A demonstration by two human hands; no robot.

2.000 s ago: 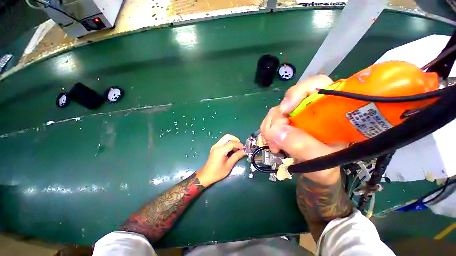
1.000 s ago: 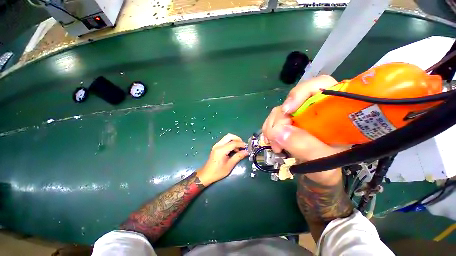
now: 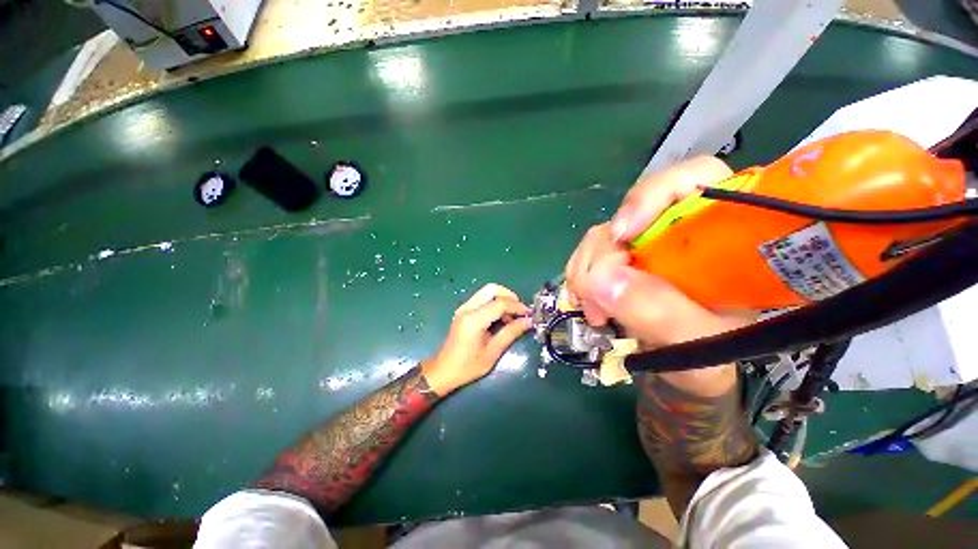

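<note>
My right hand (image 3: pixel 654 257) is closed around the orange electric screwdriver (image 3: pixel 815 220), which has a lime-green strip and a white label. Its silver metal nose (image 3: pixel 574 332), with a black loop and tan tape, points down at the green belt in front of me. My left hand (image 3: pixel 483 338) is at the left side of the nose, thumb and fingertips pinched together against it; whether they hold a small part cannot be told. Small whitish screws (image 3: pixel 413 263) lie scattered on the belt beyond my left hand.
A black cylindrical housing (image 3: pixel 279 179) lies on the belt between two round white-faced parts (image 3: pixel 213 190) (image 3: pixel 345 179). A grey post (image 3: pixel 745 80) crosses the far right, partly hiding dark parts. A grey box with a red light (image 3: pixel 188 27) stands far left. Thick black cable (image 3: pixel 794 332) runs right.
The housing and the two round parts have moved right along the belt. The dark parts at the far right have moved right behind the post. My hands and the screwdriver have barely moved.
</note>
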